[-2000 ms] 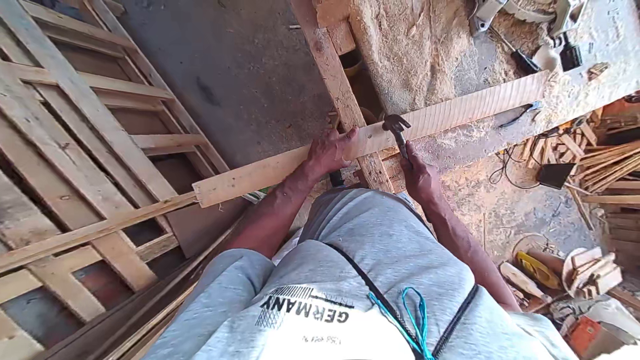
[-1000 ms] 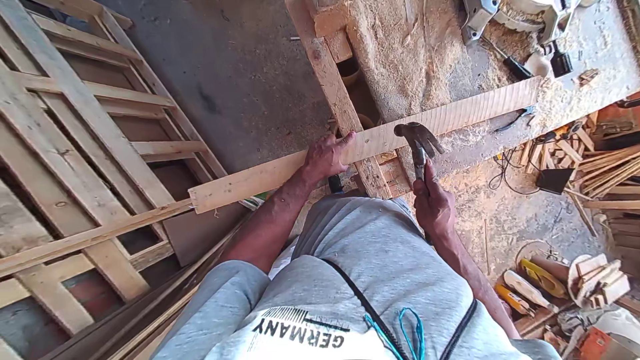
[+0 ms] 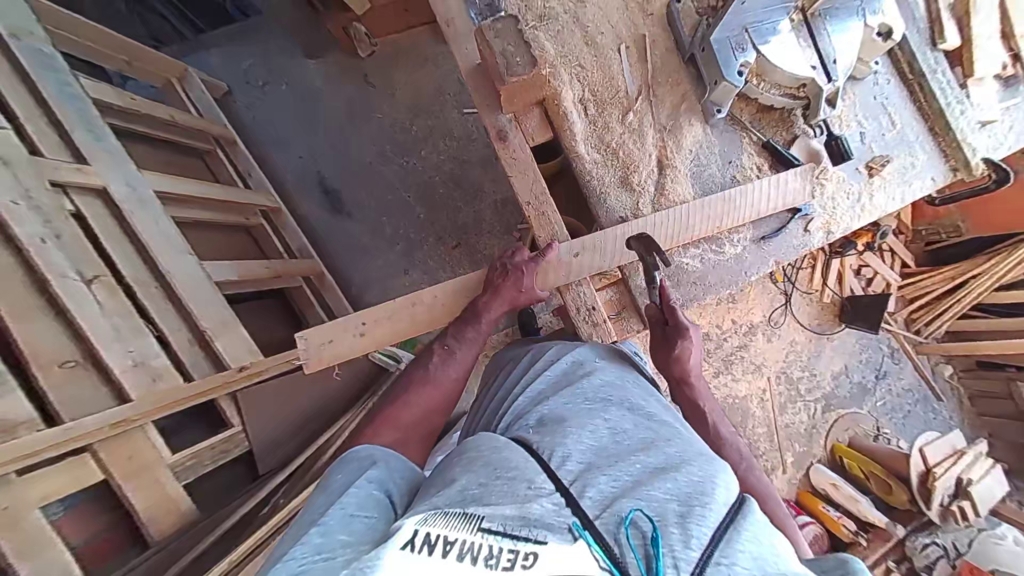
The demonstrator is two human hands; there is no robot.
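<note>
A long wooden board [image 3: 424,308] runs from the left, across a narrower timber beam [image 3: 524,172], to the workbench on the right. My left hand [image 3: 514,280] grips the board just left of the beam, thumb on its face. In my right hand [image 3: 674,334] is a claw hammer [image 3: 650,260], held by the handle; its head overlaps the board's lower edge in view, and whether it touches cannot be told. Faint saw marks cross the board's right part.
Pale sawdust covers the workbench [image 3: 680,152], which carries a miter saw base [image 3: 788,56], a screwdriver [image 3: 776,150] and blue-handled pliers [image 3: 788,222]. Wooden pallet-like frames [image 3: 152,208] stand at left. Offcuts, thin strips [image 3: 960,284], a cable and a clamp [image 3: 972,184] are at right.
The hammer head has shifted from its upright pose two seconds ago to a slant, claw toward the right. My left hand keeps its place on the board.
</note>
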